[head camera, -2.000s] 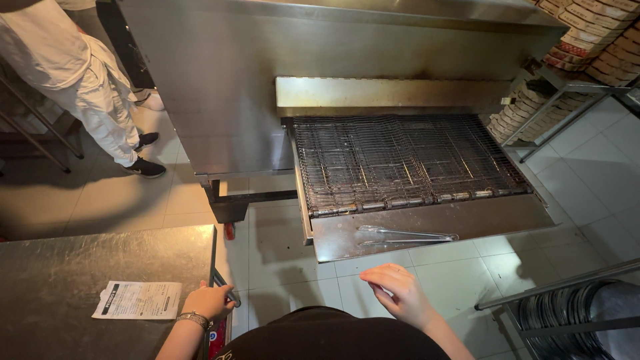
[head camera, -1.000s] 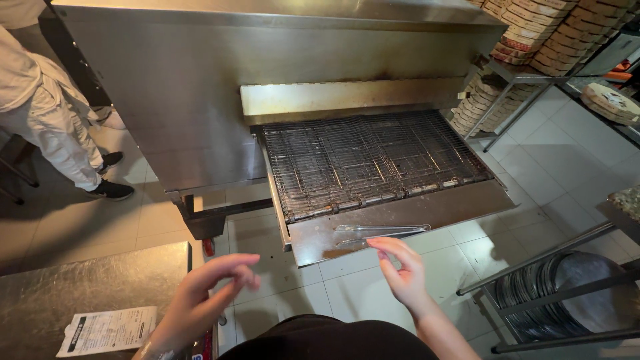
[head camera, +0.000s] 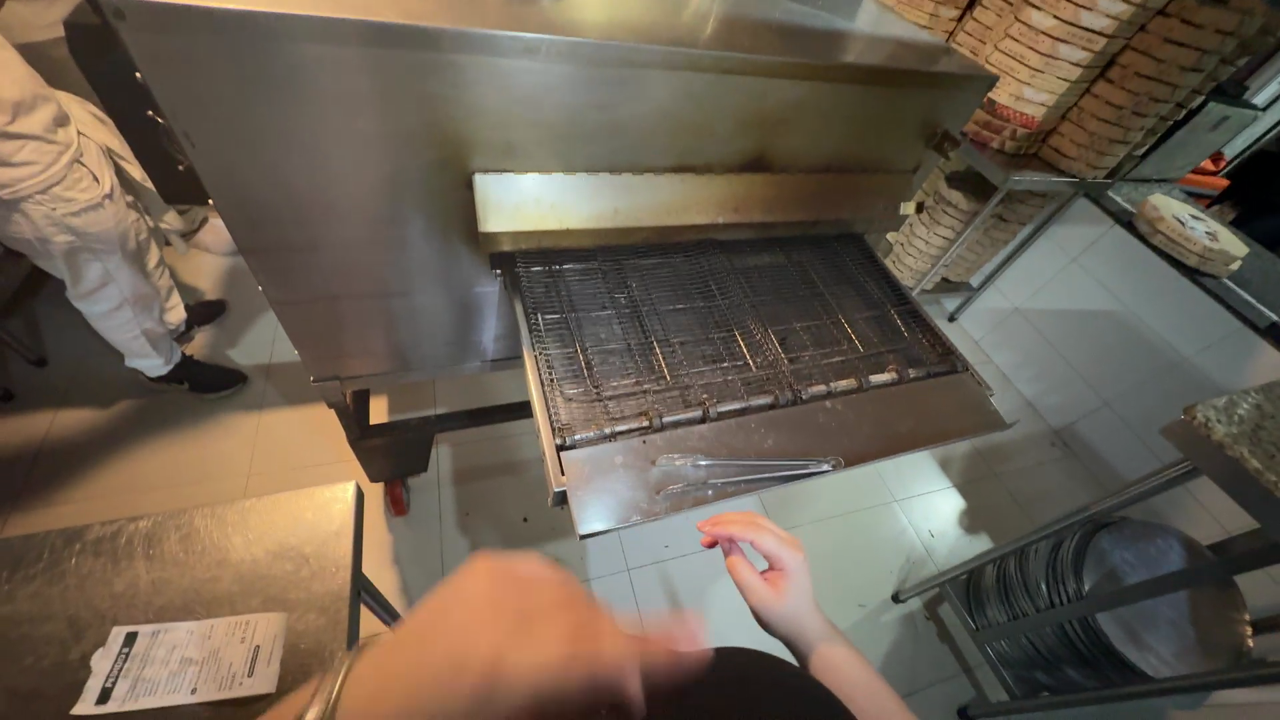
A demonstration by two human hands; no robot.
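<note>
My left hand [head camera: 510,640] is blurred and large at the bottom centre, a bracelet at its wrist; whether it holds anything cannot be made out. My right hand [head camera: 765,575] is raised below the oven shelf, fingers curved and apart, with nothing in it. Just beyond it, metal tongs [head camera: 750,472] lie on the steel front shelf [head camera: 900,425] of a conveyor oven [head camera: 340,200]. The oven's wire mesh belt [head camera: 700,330] holds no food. Left of my left hand, a printed paper slip [head camera: 185,662] rests on a steel table [head camera: 200,540].
A person in white trousers [head camera: 90,250] stands at the left beside the oven. Stacked pizza boxes [head camera: 1070,70] fill a rack at the upper right, and another box [head camera: 1190,232] lies on a counter. Round metal pans [head camera: 1150,590] stand in a lower rack at the right.
My left hand was at the steel table's edge two seconds ago, then rose off it; now it is in front of my body, nearer my right hand. The right hand stays raised.
</note>
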